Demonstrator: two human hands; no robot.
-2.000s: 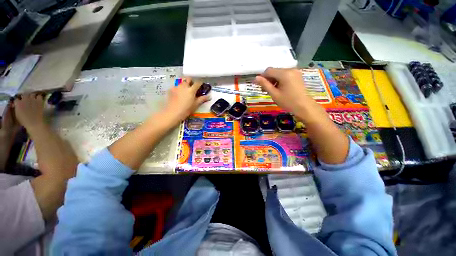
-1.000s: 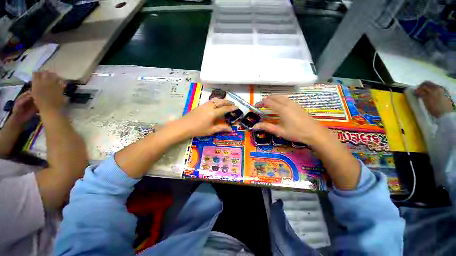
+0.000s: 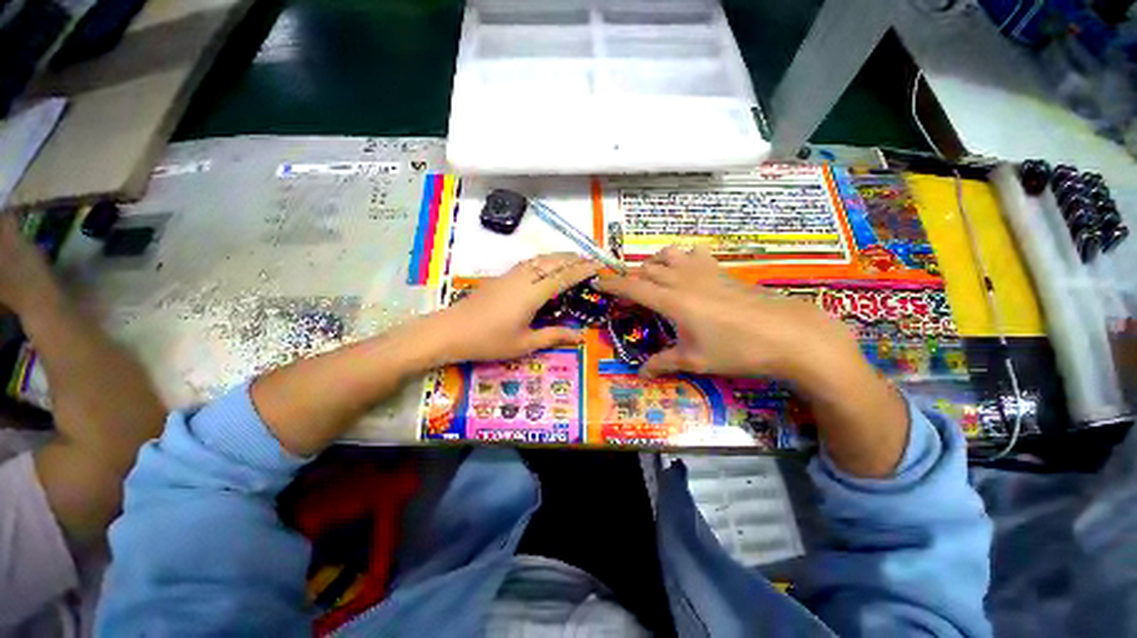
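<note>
Small black square watch bodies lie on the printed mat [image 3: 524, 396]. My left hand [image 3: 524, 309] has its thumb and fingers around a dark watch body [image 3: 581, 303], partly hidden by the fingers. My right hand [image 3: 711, 318] has its thumb and fingers around another watch body [image 3: 641, 337], whose face shows small coloured figures. Both bodies are close together on the mat. A single watch body [image 3: 503, 211] lies apart, beside the colour bars. A thin silver-blue tool [image 3: 574, 234] lies slantwise behind my hands. Anything under my right palm is hidden.
A white plastic tray [image 3: 611, 147] stands at the bench's far edge. At right are a flat yellow area, a white cable [image 3: 991, 293] and a neighbour's white tray [image 3: 1060, 299] near black bodies [image 3: 1087, 209]. A person's arm [image 3: 94, 330] is at left. Another tray [image 3: 748, 505] shows below the bench.
Both hands have come together over the watch bodies, covering the front row seen earlier. The single body near the colour bars is now uncovered. The neighbour's hand at right has left the view.
</note>
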